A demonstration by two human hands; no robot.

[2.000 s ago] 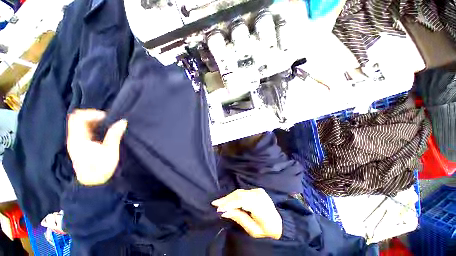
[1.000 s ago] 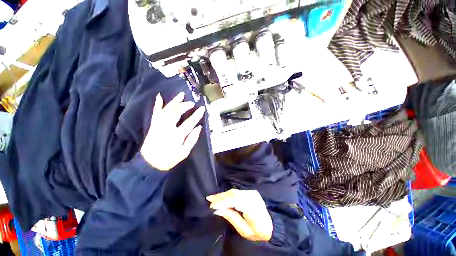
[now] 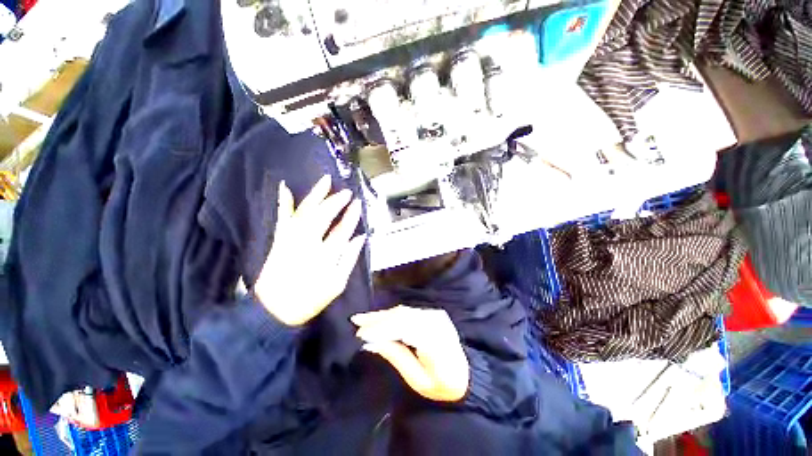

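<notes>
The navy garment (image 3: 169, 178) is heaped left of the overlock machine (image 3: 427, 98) and hangs over the table edge toward my lap. Its straight edge runs along the left side of the pale cloth plate, below the needle area (image 3: 343, 134). My left hand (image 3: 310, 254) lies flat on the garment with fingers spread, just left of the plate. My right hand (image 3: 417, 350) is nearer me, below the table edge, with thumb and fingertips pinched on the edge of the navy cloth.
A small tool with an orange handle (image 3: 554, 167) lies right of the machine. Striped fabric (image 3: 641, 276) is piled at the right above a white sheet (image 3: 659, 401). Blue crates (image 3: 766, 392) and a red stool (image 3: 755, 294) stand at lower right. More striped fabric lies at upper right.
My left hand let go of the gathered cloth, moved right and now lies flat beside the plate. My right hand has moved slightly up and left with the cloth edge.
</notes>
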